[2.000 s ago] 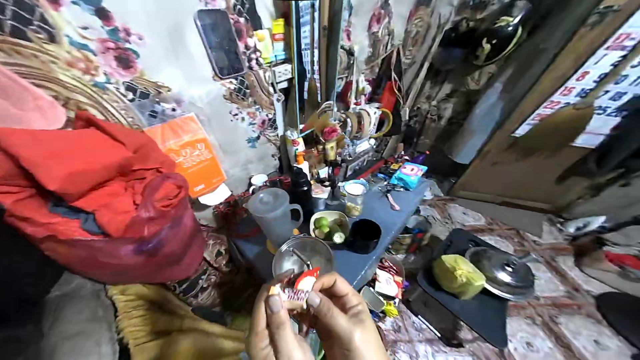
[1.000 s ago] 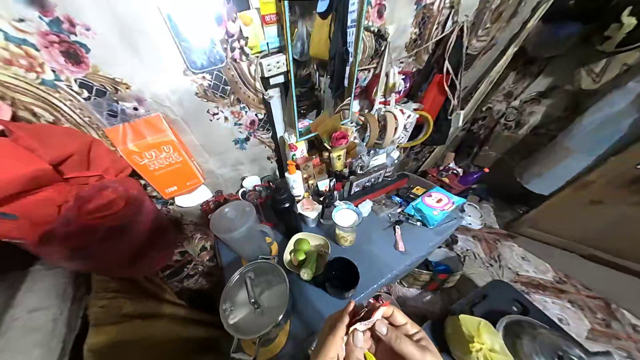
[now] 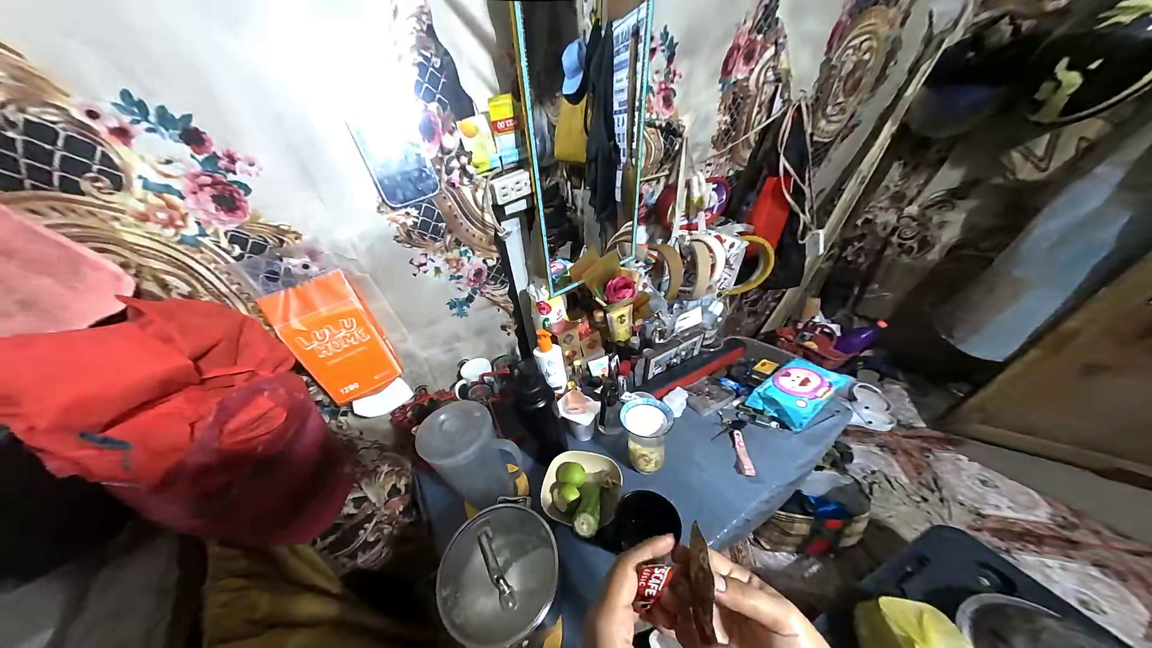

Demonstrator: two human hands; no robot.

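Observation:
Both hands are at the bottom centre, close together in front of the table (image 3: 711, 499). My left hand (image 3: 621, 589) grips a red Nescafe sachet (image 3: 652, 585). My right hand (image 3: 751, 603) pinches a brown, crumpled strip (image 3: 700, 580) beside it; whether the strip is part of the sachet I cannot tell. Just beyond the fingers stands a black cup (image 3: 650, 517). To its left is a bowl (image 3: 547, 504) with green limes (image 3: 570, 474) and a cut green vegetable (image 3: 588, 510). A lidded metal pot (image 3: 497, 576) stands left of my hands.
A plastic pitcher (image 3: 463, 450), a black bottle (image 3: 537, 409) and a jar (image 3: 646, 450) stand on the table. A blue packet (image 3: 796, 393) and keys with a pink tag (image 3: 742, 453) lie at right. A yellow bag (image 3: 909, 623) and a basket (image 3: 814, 522) are lower right.
The hands have moved right relative to the pot and now sit below the black cup. The red and white sachet, held between both hands earlier, now shows beside a brown strip. The view has shifted.

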